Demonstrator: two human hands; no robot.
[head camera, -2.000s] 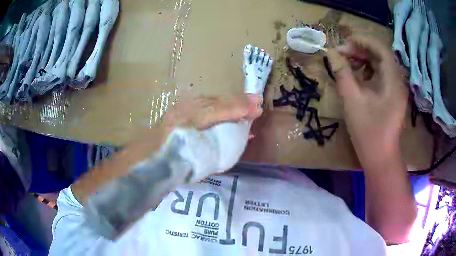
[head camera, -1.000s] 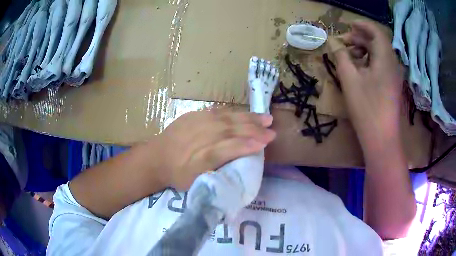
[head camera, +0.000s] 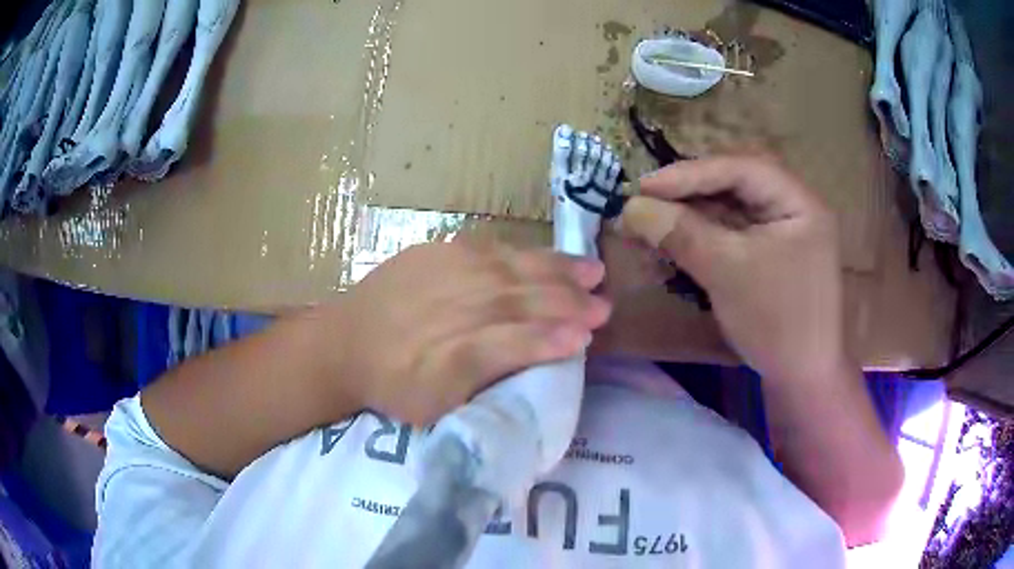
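Note:
A pale figure leg (head camera: 576, 228) lies against my shirt with its toes pointing away from me over the cardboard. My left hand (head camera: 489, 317) is closed around the leg below the foot. A black strap (head camera: 592, 198) lies partly across the foot near the toes. My right hand (head camera: 728, 239) pinches the strap's right end between thumb and forefinger, and a tan wrap shows on a digit. The white glue cup (head camera: 678, 80) holds a thin pale stick (head camera: 712, 68) resting across its rim. More black straps (head camera: 654, 136) are mostly hidden behind my right hand.
Rows of similar legs lie at the left edge (head camera: 122, 100) and right edge (head camera: 925, 122) of the brown cardboard (head camera: 478, 100). A flat black object (head camera: 825, 16) is at the far edge. Blue crates (head camera: 106, 339) show below the table. A dark cord runs at the right.
My right hand has moved from beside the cup to the foot, bringing a black strap onto it. The stick now rests across the cup. My left hand still holds the leg.

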